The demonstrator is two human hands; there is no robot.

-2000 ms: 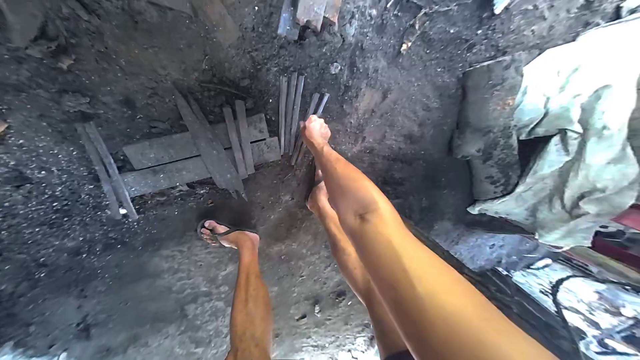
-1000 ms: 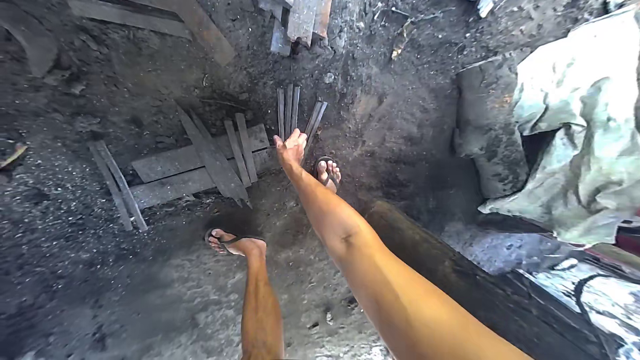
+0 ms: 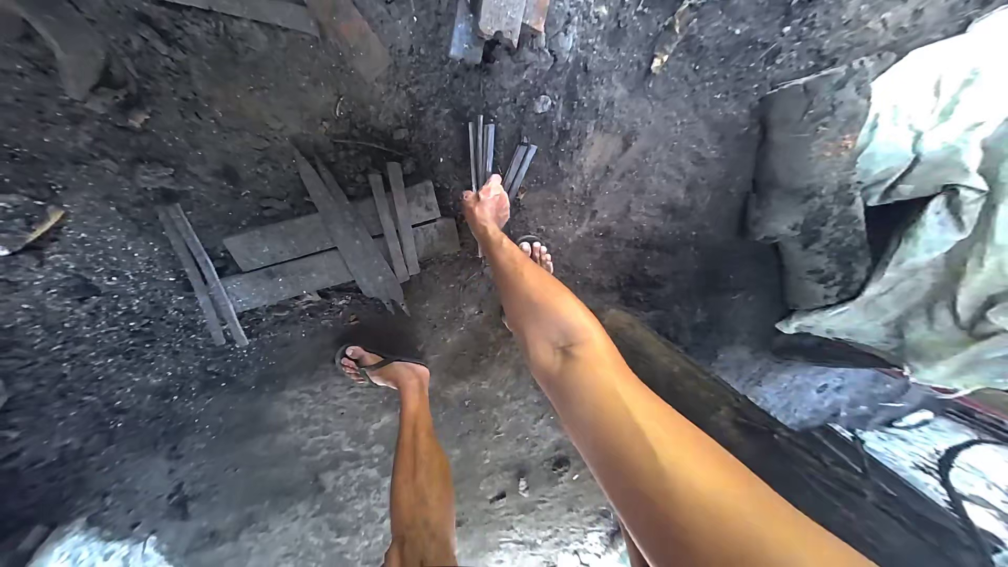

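My right hand [image 3: 487,205] reaches down to the lower ends of a small group of thin, dark strips [image 3: 481,150], which look like wood. Its fingers are bent and partly hidden behind the hand, so whether they grip the strips cannot be told. Just right of them, a shorter pair of strips [image 3: 520,167] lies at a slant on the dirt. My left hand is out of view. To the left, wide grey boards [image 3: 295,279] lie side by side, with a pointed plank [image 3: 350,232] and two narrow slats [image 3: 396,224] across them.
Two long slats [image 3: 203,276] lie at the left. My sandalled feet [image 3: 383,368] stand on the dirt floor. A dark log [image 3: 677,378] runs along the right, below a grey slab [image 3: 815,181] and a pale crumpled sheet [image 3: 945,260]. More board ends [image 3: 502,17] show at the top.
My right hand has moved from the slanted strips on the right to the lower ends of the group on the left. My right foot shows more clearly beside the forearm.
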